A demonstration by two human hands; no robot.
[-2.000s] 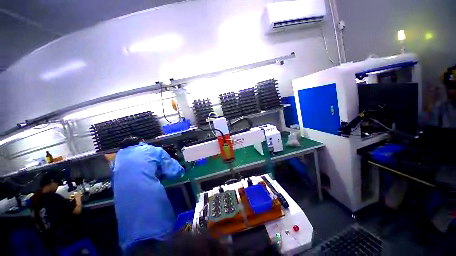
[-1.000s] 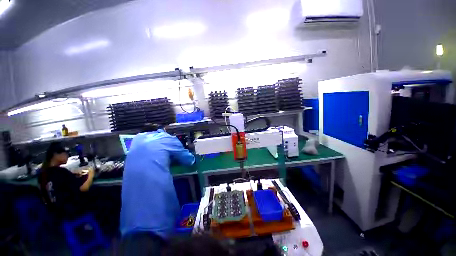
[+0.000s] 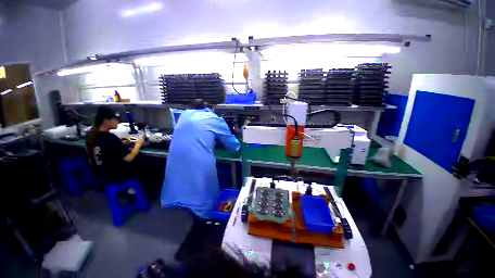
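Observation:
No hand of mine can be made out. The white screwdriving machine (image 3: pixel 247 247) stands in front of me, its orange-red vertical head (image 3: pixel 294 142) above and behind the two stations. On the left station lies a pale green fixture plate (image 3: pixel 270 204) with several round silvery-black modules. On the right station lies a plate with a bright blue centre (image 3: pixel 317 213). Both rest on orange-brown slides (image 3: pixel 271 232). A red button (image 3: pixel 351 266) sits at the machine's front right, beside a dark touchscreen (image 3: pixel 293 259). A dark blurred shape covers the bottom middle; I cannot tell what it is.
A person in a blue coat (image 3: pixel 194 157) bends over the green bench (image 3: pixel 320 160). A person in black (image 3: pixel 111 149) works at left, near a blue stool (image 3: pixel 126 202). A blue bin (image 3: pixel 225 205) is on the machine's left. A white-and-blue cabinet (image 3: pixel 440 127) stands at right.
The view has turned left and levelled out, so the machine and both people appear further right. The stools and floor at left have come into view. The plates look unchanged.

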